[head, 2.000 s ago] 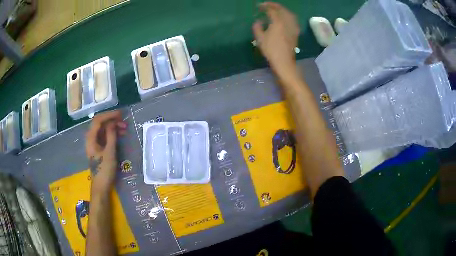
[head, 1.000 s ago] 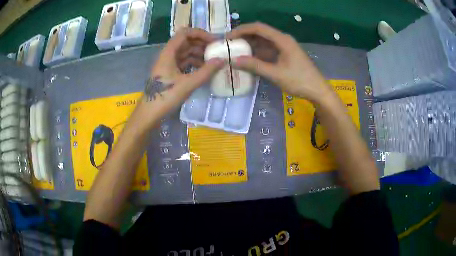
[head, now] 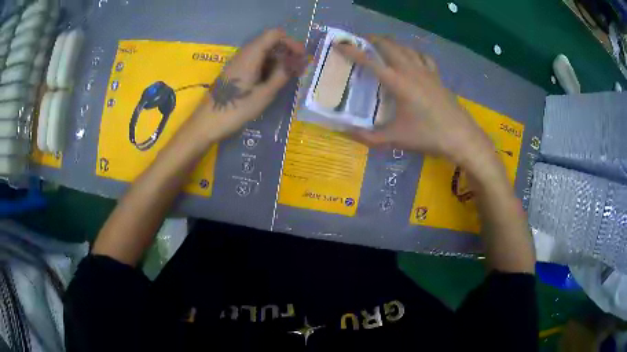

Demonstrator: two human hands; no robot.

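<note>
A white insert tray (head: 363, 102) sits or is held a little tilted over the grey-and-yellow printed carton. A device with a tan face (head: 333, 84) lies in its left well. The middle well shows pale and empty; the right well is hidden by my right hand. My right hand (head: 416, 96) grips the tray's right side, with the thumb at the near edge and a finger over the top of the tan piece. My left hand (head: 265, 72) is just left of the tray, not touching it, with curled, blurred fingers; whether it holds anything cannot be told.
A bulk tray of white units (head: 20, 89) stands at the far left, with loose white units (head: 56, 93) beside it. Empty tray stacks (head: 581, 206) stand at the right. A white unit (head: 566, 74) and small white dots lie on the green surface. A blue object (head: 558, 275) is below right.
The two white units held together between my hands are no longer seen there. A tan-faced piece is now in the tray's left well. My right hand has moved onto the tray; the view has shifted nearer.
</note>
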